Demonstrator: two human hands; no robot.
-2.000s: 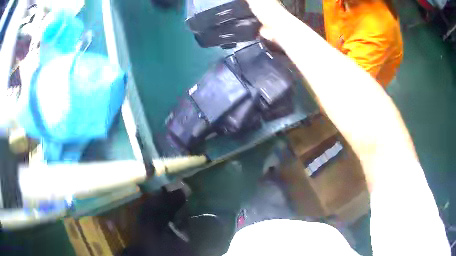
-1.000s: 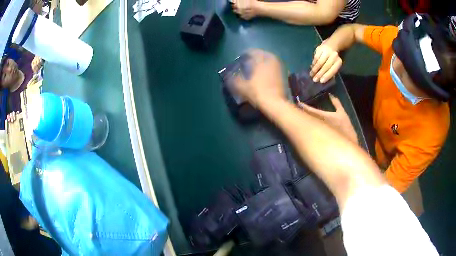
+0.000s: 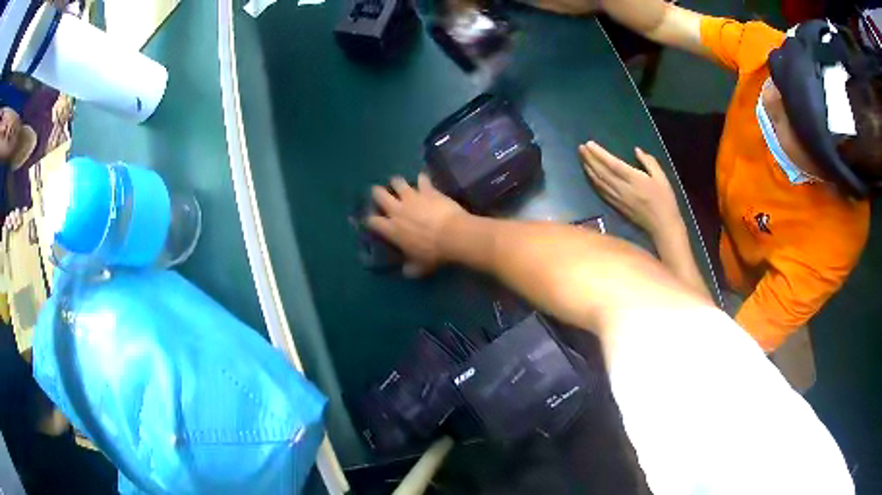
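My right hand (image 3: 411, 224) reaches in from the lower right with its fingers over a small black box (image 3: 375, 247), which is mostly hidden under it. A stack of black boxes (image 3: 484, 155) with pale lettering stands just beyond it. More black boxes lie near the bench's lower edge, one lid (image 3: 522, 382) facing up and others (image 3: 411, 392) leaning beside it. My left hand is not in view.
A blue bag (image 3: 184, 377) and a blue-lidded bottle (image 3: 116, 213) are left of the pale divider strip (image 3: 253, 213). A black box (image 3: 375, 27) stands at the back. A person in orange (image 3: 793, 222) sits at right, one hand (image 3: 633, 193) at the bench edge.
My right hand has moved left from the box stack to a separate box. The coworker's hands have moved apart, one now toward the back. Before that, the view swung up from the lower boxes.
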